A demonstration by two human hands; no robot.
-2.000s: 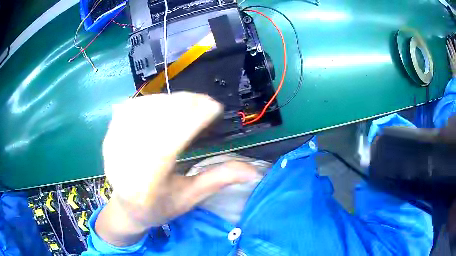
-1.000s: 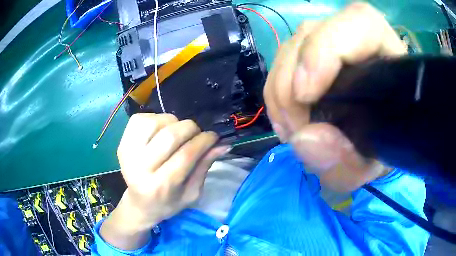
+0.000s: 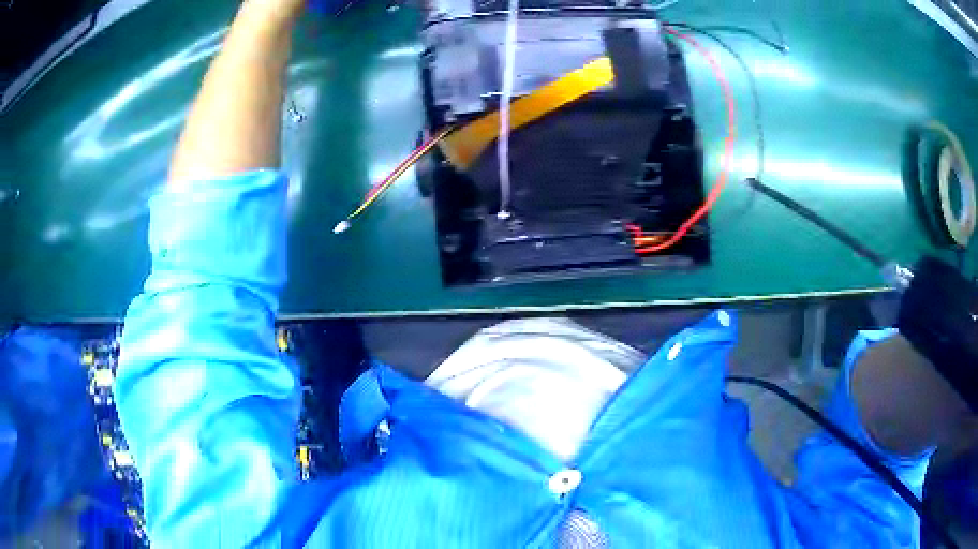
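Note:
The black device housing [image 3: 558,161] lies on the green bench, with an orange-yellow strip [image 3: 536,107] across it and a white cable [image 3: 506,118] over its top. A red wire [image 3: 732,118] loops at its right; a thin multicolour wire with a white plug [image 3: 341,227] sticks out left. My left forearm reaches to the top edge; the hand itself is cut off. My right hand [image 3: 895,391], dark and partly hidden, is around the electric screwdriver [image 3: 944,322] at the right. Its thin bit points up-left, apart from the housing.
Tape rolls [image 3: 952,191] lie at the bench's far right. A sliver of the blue bin [image 3: 327,5] shows at the top edge. Circuit boards [image 3: 105,402] are below the bench at lower left, partly behind my left sleeve. The screwdriver's black cord runs at lower right.
My left hand has left the housing's near edge and gone up out of the picture. My right hand and the screwdriver have moved right, away from the housing. The view has shifted.

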